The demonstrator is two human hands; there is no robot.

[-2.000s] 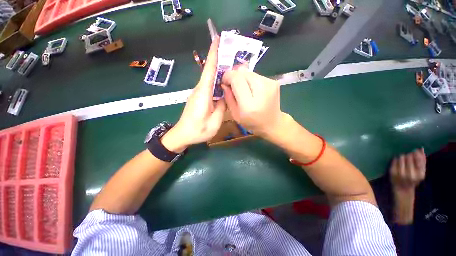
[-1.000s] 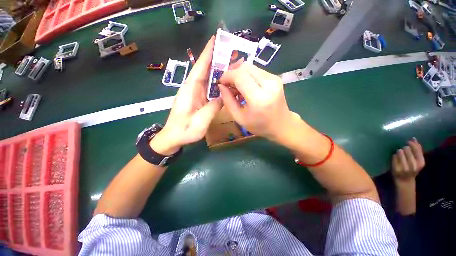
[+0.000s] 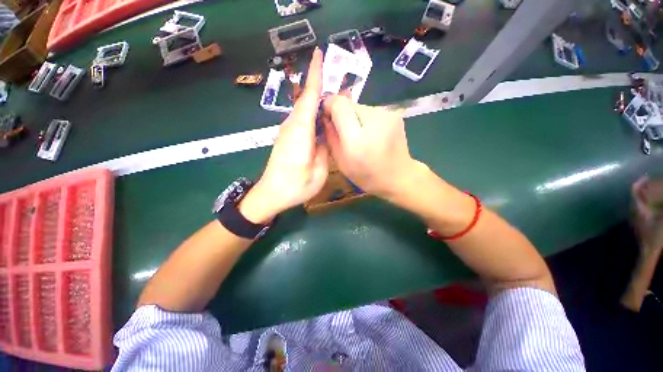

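A white plastic housing [image 3: 342,69] is held upright above the bench edge. My left hand [image 3: 294,156] lies along its left side with straight fingers and holds it. My right hand [image 3: 367,142] is curled against its lower part, fingertips pressed at the small compartment end; whether they pinch a small part is hidden. The open cardboard box [image 3: 336,205] is below my hands and partly covered by them; a little blue shows inside it.
A dark green belt [image 3: 174,102] carries scattered housings beyond a pale rail [image 3: 196,153]. A slanting grey post [image 3: 509,51] stands right of centre. A pink compartment tray [image 3: 105,269] is at near left, another [image 3: 87,18] at far left. Another person's hand [image 3: 649,207] is at the right edge.
The housings on the belt's left part have shifted right. The held housing was turned more open to view one second ago and is now tilted more edge-on. The other person's hand has moved right.
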